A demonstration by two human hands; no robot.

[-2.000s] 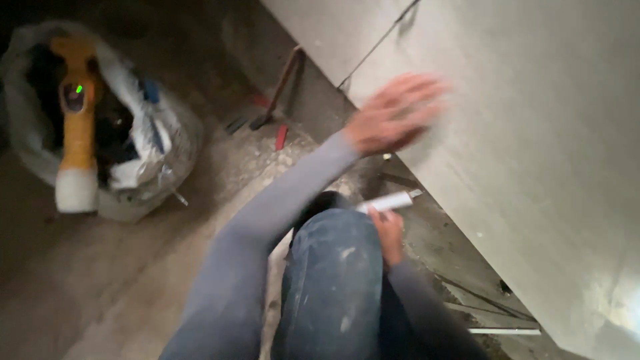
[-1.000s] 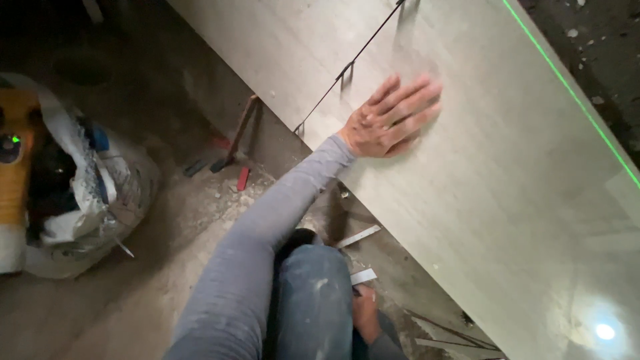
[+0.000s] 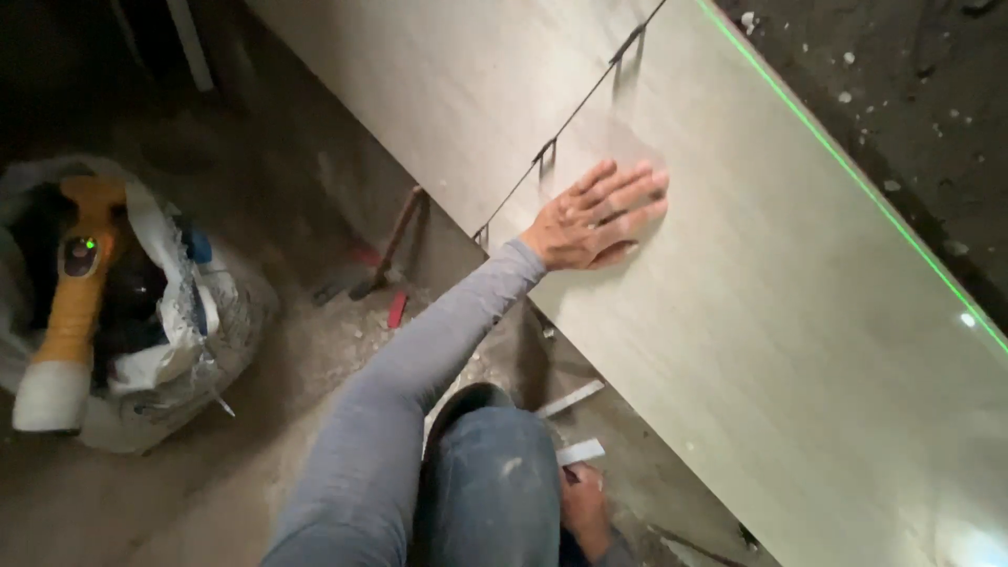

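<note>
My left hand [image 3: 602, 216], fingers spread and slightly blurred, lies palm-down on or just over a large pale tile [image 3: 748, 339], right of the joint. Dark tile spacers [image 3: 545, 150] sit along the narrow joint between this tile and the neighbouring one. Below, beside my bent knee, my right hand [image 3: 587, 504] is closed around a pale, flat-ended tool [image 3: 580, 452]; the knee hides part of both. A green laser line [image 3: 850, 164] runs along the tile's far edge.
At left, a white bag [image 3: 236, 307] holds a yellow-orange tool [image 3: 75, 291] with a green light. A wooden-handled hammer [image 3: 400, 232] leans near a red piece [image 3: 398, 309] on the dusty floor. A pale strip [image 3: 571, 399] lies by my knee. Rubble borders the tile's far edge.
My left hand has stayed over the tile, with its fingers blurred in each frame. My right hand remains low beside the knee with the pale tool. The view has shifted.
</note>
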